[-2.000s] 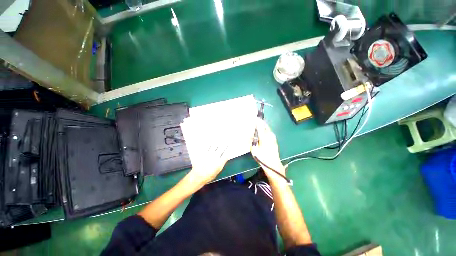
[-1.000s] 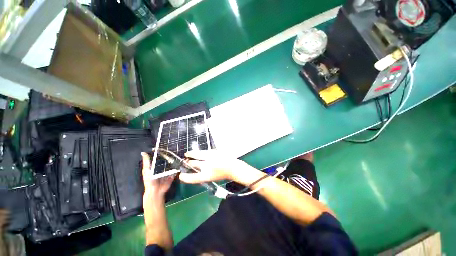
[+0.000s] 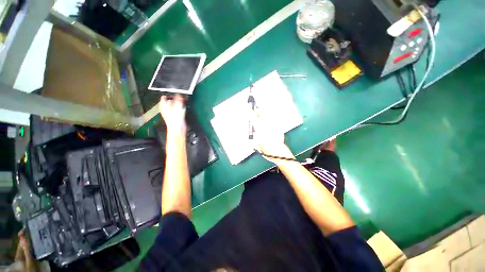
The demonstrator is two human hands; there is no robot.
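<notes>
A solar panel (image 3: pixel 178 73), dark face up with a white frame, is at the far side over the pale edge rail. My left hand (image 3: pixel 173 109) is at its near edge, gripping it. White panels (image 3: pixel 230 118), seen from their plain backs, lie on the green bench in front of me. My right hand (image 3: pixel 270 142) is over them and holds the soldering iron (image 3: pixel 251 114), its tip pointing away from me. A black housing (image 3: pixel 198 146) lies beside the white panels, partly hidden by my left arm.
Black housings (image 3: pixel 139 178) are piled at the left. At the right stand the soldering station (image 3: pixel 396 58), the iron stand with yellow sponge (image 3: pixel 345 73) and a round whitish roll (image 3: pixel 315 20). Cardboard (image 3: pixel 438 255) lies on the floor. A person's arm (image 3: pixel 22 252) shows at the far left.
My left hand has moved the solar panel away from me to the rail. My right hand has moved right, from the panel to over the white panels, still with the iron.
</notes>
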